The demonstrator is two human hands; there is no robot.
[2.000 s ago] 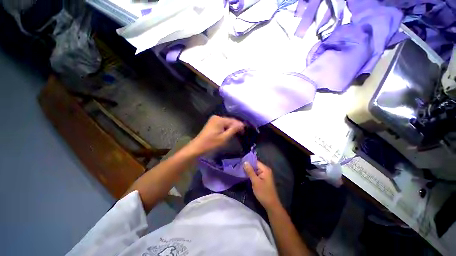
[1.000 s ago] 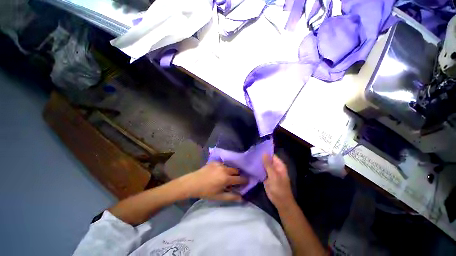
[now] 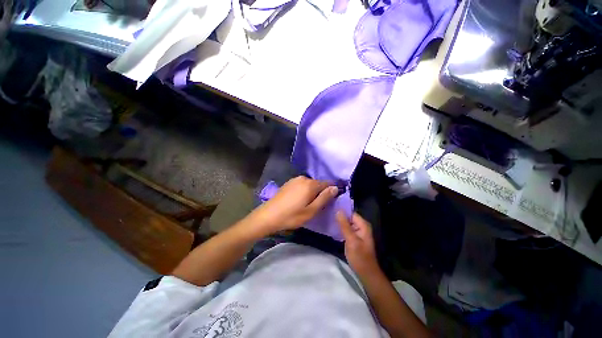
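A chain of purple fabric panels runs from the white table down over its front edge to my lap. My left hand is closed on the purple fabric near the join below the table edge; a small dark thing shows at its fingertips, too small to name. My right hand pinches the edge of the lower purple piece, just right of my left hand. A corner of fabric sticks out left of my left hand.
More rounded purple panels lie at the back, beside the machine's shiny cloth plate. White pieces lie at the table's left. Thread waste hangs at the table edge. A wooden board stands at lower left.
The hanging panel is drawn down and left, spread flatter. My left hand has moved up to the join of the fabric; my right hand stays on the lower piece. The view has shifted to the right.
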